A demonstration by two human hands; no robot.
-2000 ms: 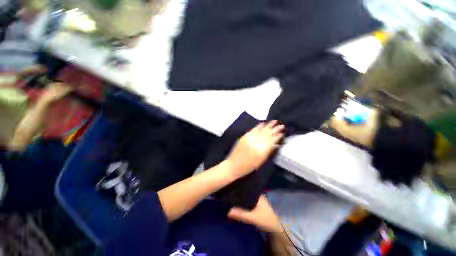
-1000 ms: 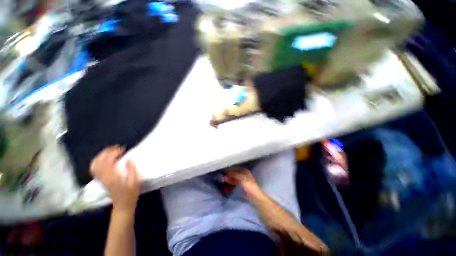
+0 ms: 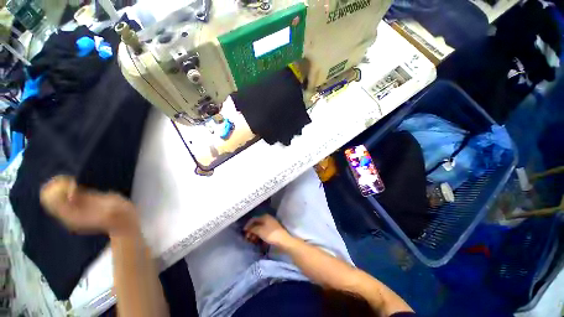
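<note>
A large black cloth panel [image 3: 80,145] lies on the table left of the sewing machine [image 3: 179,65] and hangs toward the lower left. My left hand [image 3: 80,207] is over this panel, blurred, with its fingers partly curled; I cannot tell whether it grips the cloth. My right hand [image 3: 266,230] is low over my lap, below the table's front edge, its fingers bent beside something small and dark that I cannot make out. A black cloth scrap [image 3: 273,108] hangs right of the needle area. A bright blue piece [image 3: 225,128] sits at the needle.
A tape measure strip [image 3: 247,197] runs along the table's front edge. A blue plastic basket [image 3: 454,247] stands at the right with black cloth and light blue plastic inside. A lit smartphone [image 3: 365,171] lies at its near edge. A crumpled black bundle [image 3: 68,56] is behind the panel.
The view has swung toward the machine and basket. My left hand has moved left over the panel. My right hand has gone from the dark piece on my lap to below the table edge.
</note>
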